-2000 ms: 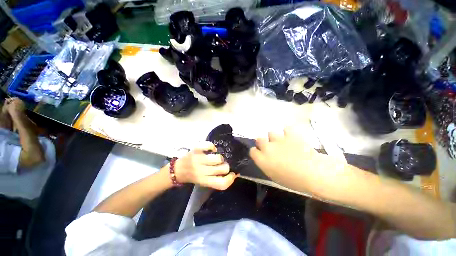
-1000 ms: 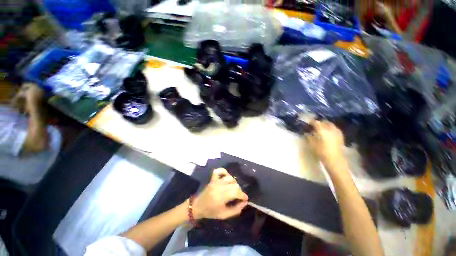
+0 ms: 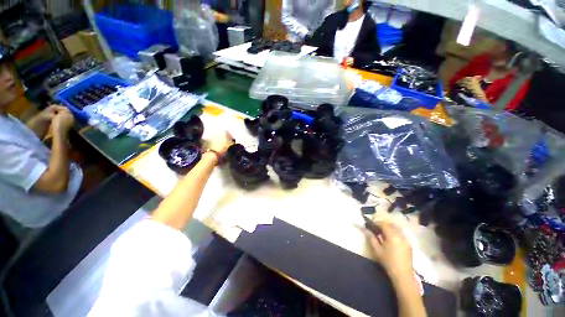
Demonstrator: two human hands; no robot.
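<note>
Glossy black round housings [image 3: 246,169] lie in a pile at the middle back of the bench. Two more housings [image 3: 180,155] sit at the left. My left hand [image 3: 218,148] reaches between them, its fingers at the near-left edge of the pile; whether it grips a housing is unclear. My right hand [image 3: 394,249] holds a small dark part [image 3: 373,226] between its fingertips, above the bench right of centre. Small black parts [image 3: 406,199] are scattered before a large clear bag [image 3: 396,148]. The black mat [image 3: 322,255] lies along the front edge with no housing on it.
More housings [image 3: 494,243] stand at the right by the orange tape. White sheets [image 3: 245,213] lie left of the mat. A clear plastic box [image 3: 302,79] and silvery packets [image 3: 139,105] are behind. A person [image 3: 28,155] sits at the left; others sit across the line.
My left hand has left the mat and moved forward-left to the housings; the housing it held is gone from the mat. My right hand has drawn back from the small parts. The view has tilted up.
</note>
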